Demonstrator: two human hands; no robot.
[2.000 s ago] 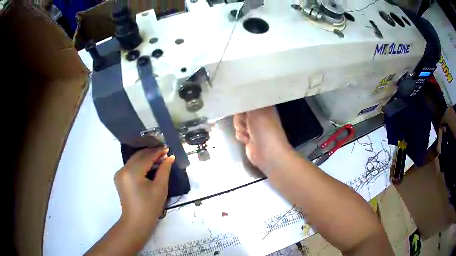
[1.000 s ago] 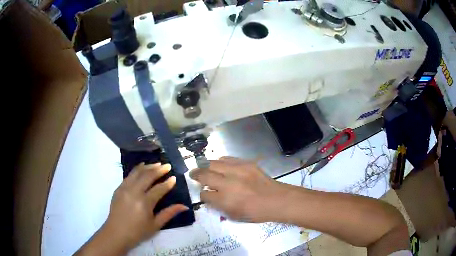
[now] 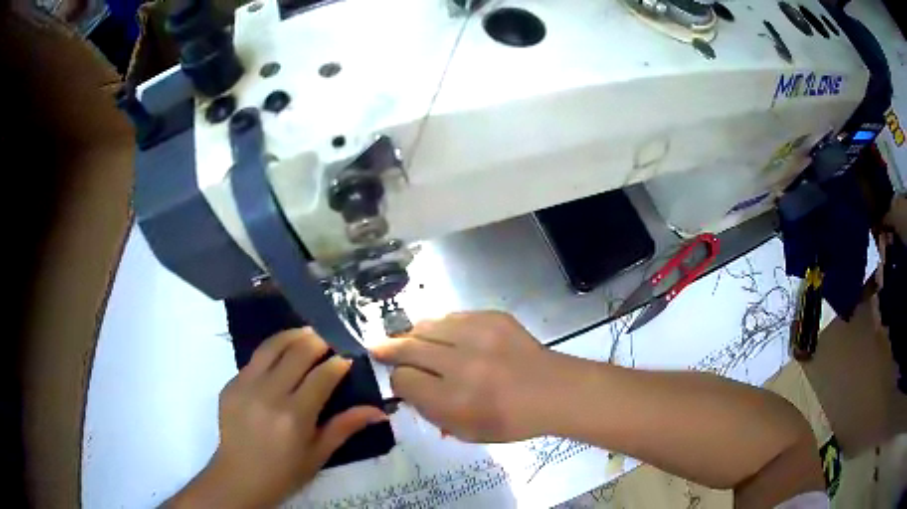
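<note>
A black fabric piece lies on the machine bed at the left of the needle area. My left hand rests on it, with fingers spread over its middle and the thumb near its right edge. My right hand is beside its right edge, just below the presser foot, fingers bent together and fingertips near the grey strap. Whether my right fingers pinch the fabric edge is hard to tell.
The white sewing machine head spans the top. A smartphone lies under its arm, with red thread snips to its right. Loose threads and a yellow-black handle are at right. A cardboard box stands at left.
My right hand came from behind the needle, under the machine arm, to the front beside the fabric. The fabric reaches further toward me. The camera view has shifted slightly closer.
</note>
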